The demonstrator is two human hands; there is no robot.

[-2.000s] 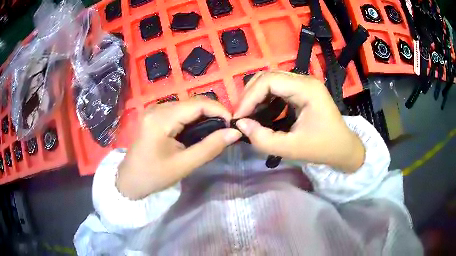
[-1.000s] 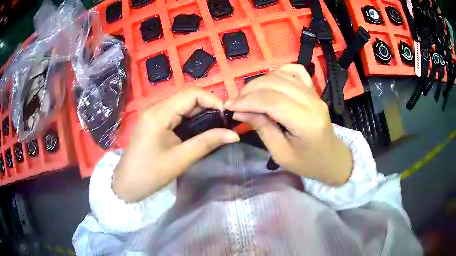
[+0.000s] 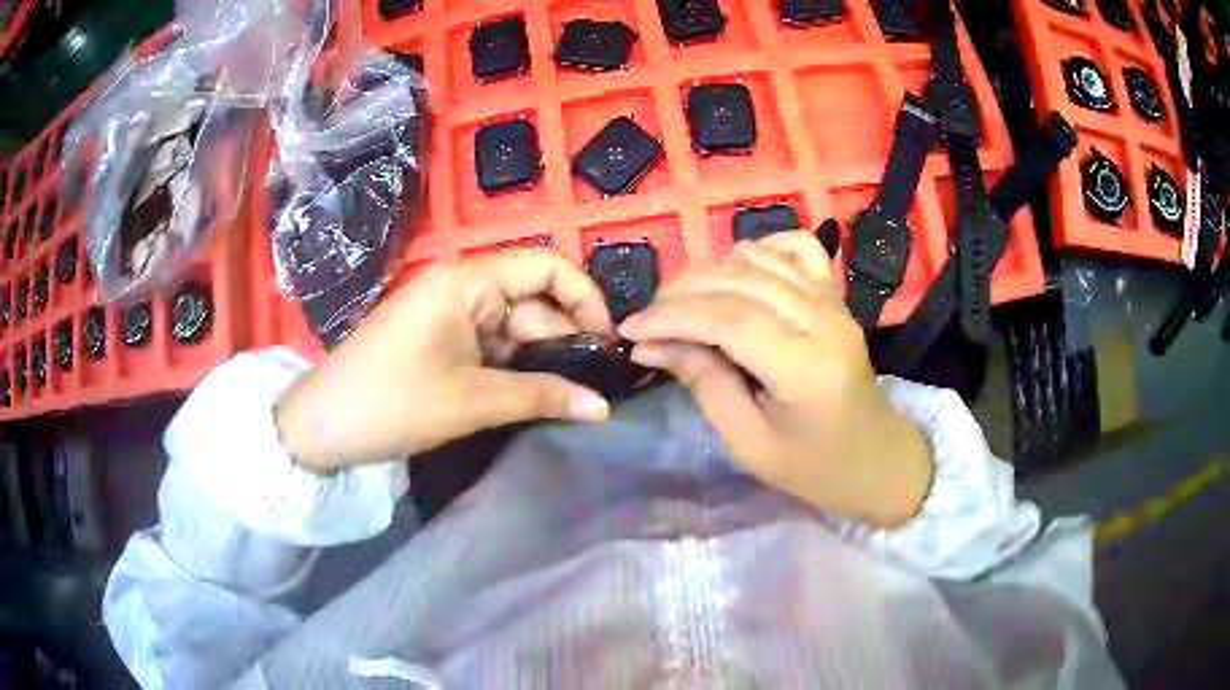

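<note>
My left hand point(image 3: 438, 344) holds a black watch case point(image 3: 569, 361) between thumb and fingers, face edge-on, in front of my smock. My right hand point(image 3: 782, 364) pinches at the case's right edge with its fingertips; a strap end there is mostly hidden by the fingers. A black tip sticks out above my right hand. Beyond the hands, the orange-red pocket tray point(image 3: 826, 121) holds several square black watch cases point(image 3: 617, 155). Strapped watches point(image 3: 880, 252) lie lengthwise across the tray's right end.
Clear plastic bags with dark pieces point(image 3: 344, 202) lie on the left. Neighbouring trays with round watch cases point(image 3: 1106, 186) stand at right and far left. Black strips point(image 3: 1052, 384) stand beside a brown box low at right. A yellow floor line point(image 3: 1163, 502) shows.
The view has shifted, so the tray appears farther right. The right hand's grip has changed at the case edge. A strapped watch's case now shows at the tray's right, where my right hand was nearer before.
</note>
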